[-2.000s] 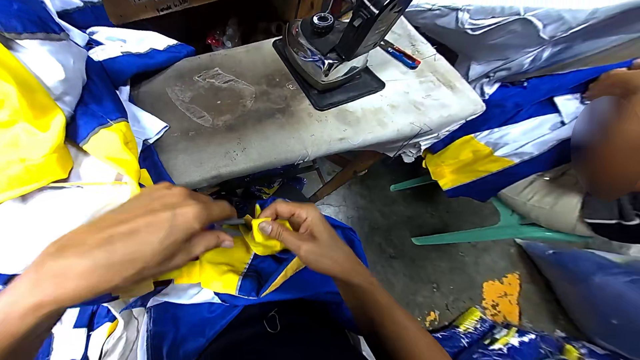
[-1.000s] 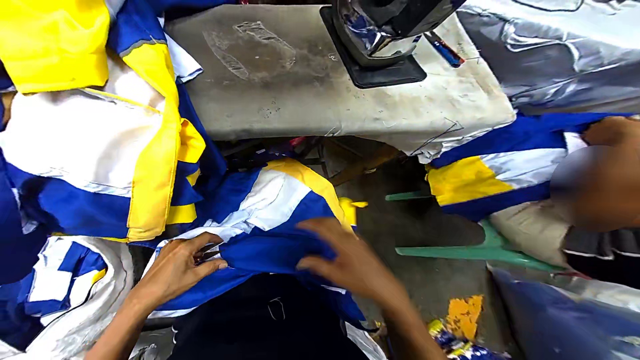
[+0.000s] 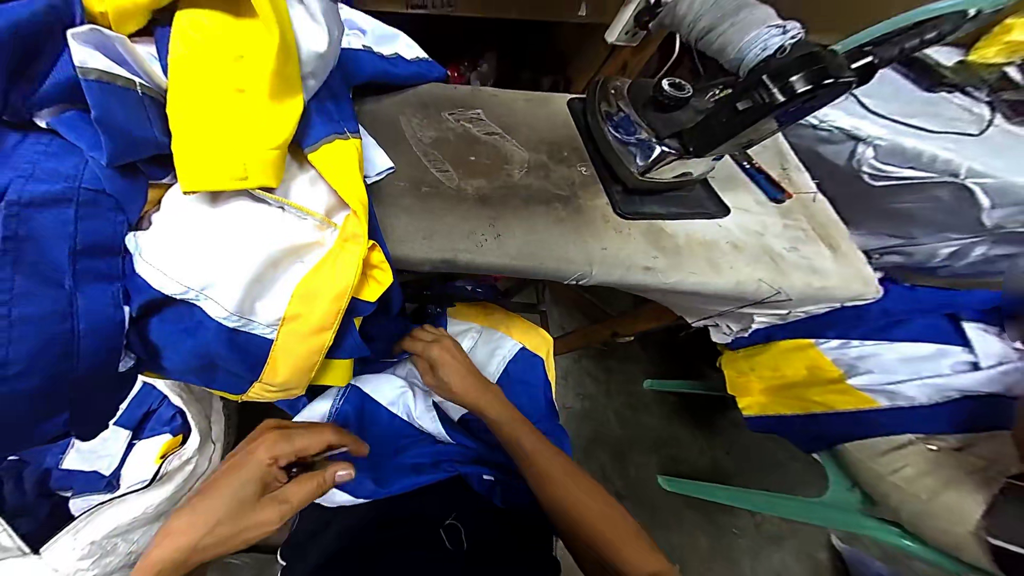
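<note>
A blue, white and yellow garment (image 3: 488,432) lies across the lap. My right hand (image 3: 448,368) presses on its white and blue part near the far edge, fingers bent into the cloth; whether they grip it is hidden. My left hand (image 3: 280,480) is above the garment's left side, its fingers curled around a small dark tool, perhaps thread snips, mostly hidden in the palm. Left of the ironing board (image 3: 496,216) hangs a heap of blue, white and yellow garments (image 3: 248,248).
An electric iron (image 3: 656,136) rests on a black pad, with a blue and red tool (image 3: 764,180) beside it. A white sack (image 3: 192,448) of cloth is at lower left. At right are a green plastic chair (image 3: 768,500) and a person's garment (image 3: 864,376).
My right hand has moved left onto the garment's far part. The left hand has come away from the cloth it touched one second ago. The yellow piece held earlier between both hands is no longer in them.
</note>
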